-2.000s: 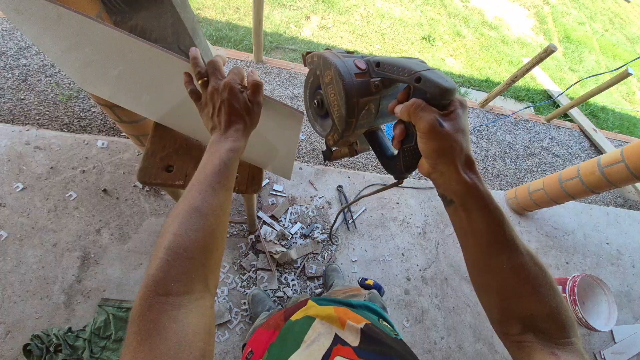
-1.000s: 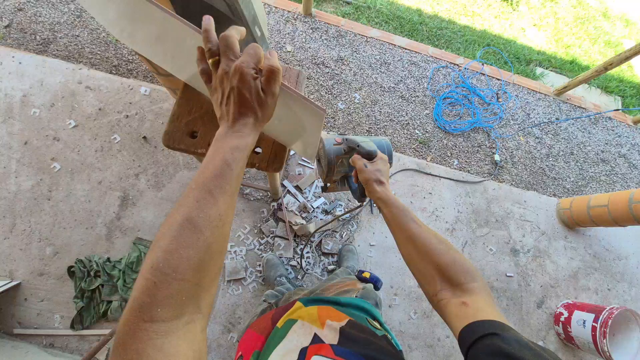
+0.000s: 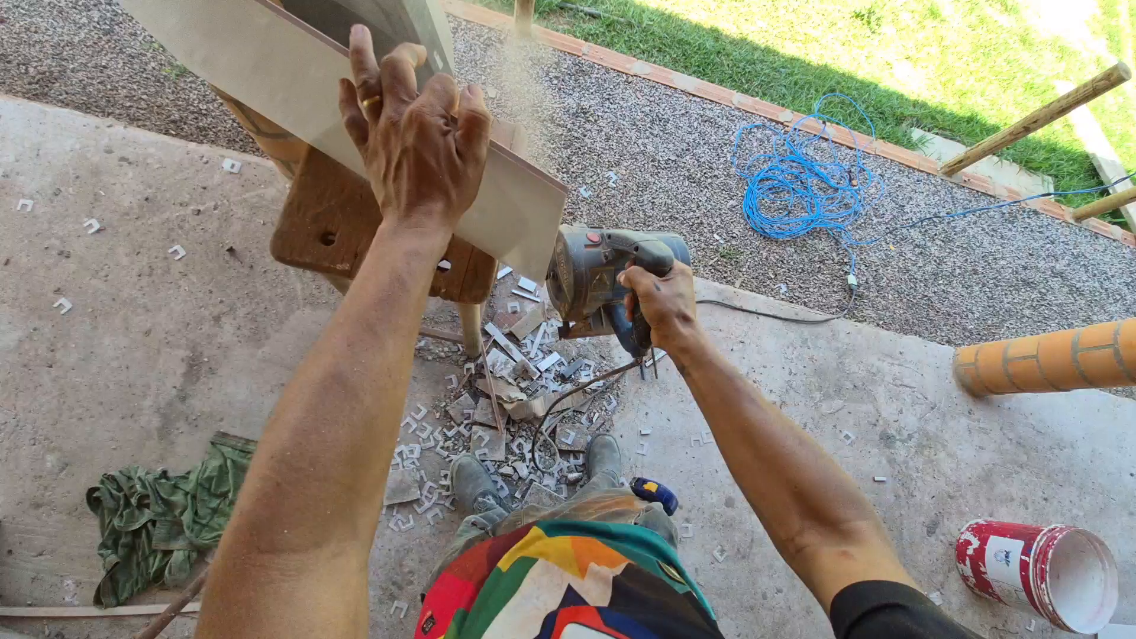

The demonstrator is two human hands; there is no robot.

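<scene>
My left hand [image 3: 422, 142] lies spread on a long pale tile [image 3: 510, 209], fingers apart, a ring on one of them. The tile rests on a brown wooden stool [image 3: 342, 222] with holes in its top. My right hand [image 3: 661, 302] grips the rear handle of a corded circular saw [image 3: 581, 275]. The saw stands on edge against or just beside the tile's right end; its blade is hidden. A plume of pale dust [image 3: 524, 98] rises beyond the tile. A dark cord runs from the saw.
Tile scraps [image 3: 532, 355] and small white clips cover the floor by my boots [image 3: 475, 484]. A green cloth [image 3: 169, 515] lies left, a red and white bucket [image 3: 998, 564] lower right. A brick column [image 3: 1047, 359] stands right. Coiled blue cable [image 3: 799, 191] lies on gravel.
The saw in my right hand has come down from its raised place to the tile's right end. Dust now rises that the earlier frames do not show. My left hand stays on the tile.
</scene>
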